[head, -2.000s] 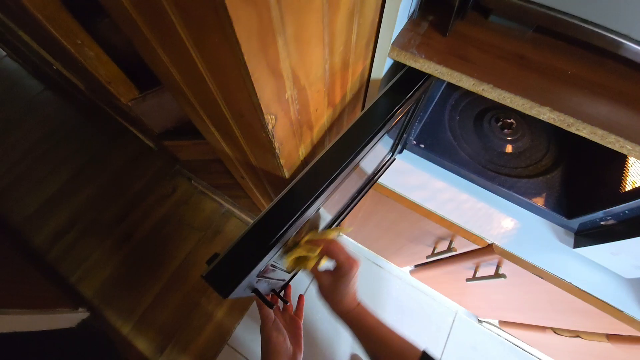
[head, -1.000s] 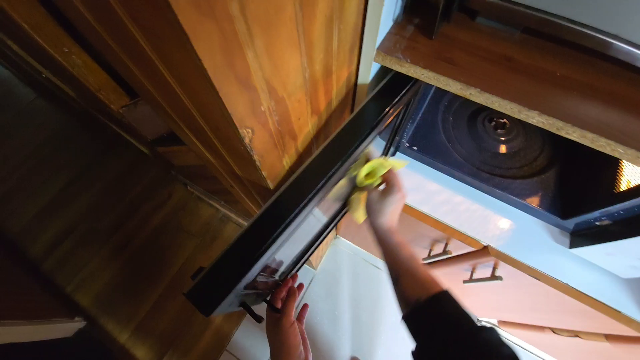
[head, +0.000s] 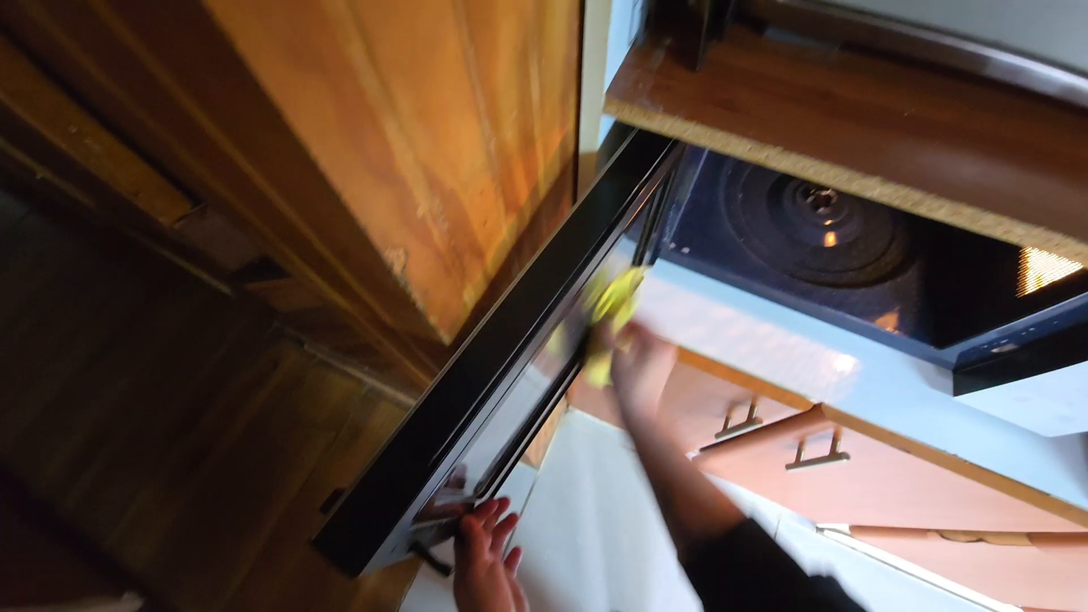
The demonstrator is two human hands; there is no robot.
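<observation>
A black microwave oven door (head: pixel 501 340) stands swung out from the oven cavity (head: pixel 816 246), which is lit inside and has a round recess in its floor. My right hand (head: pixel 642 361), blurred, holds a yellow cloth (head: pixel 616 306) against the inner face of the door, toward its hinge end. At the door's free lower end, my left hand (head: pixel 487 552) touches the edge near a dark hook-like latch, its fingers partly spread. Whether those fingers grip the edge is hard to tell.
A wooden shelf board (head: pixel 850 110) overhangs the oven. Wood panelling (head: pixel 425 127) rises behind the door. Below the light countertop (head: pixel 765 340) are pink cabinet doors (head: pixel 901 476) with bar handles, above a tiled floor (head: pixel 586 510).
My right hand with the yellow cloth has moved from the door's free end up toward its hinge end. My left hand remains at the free end.
</observation>
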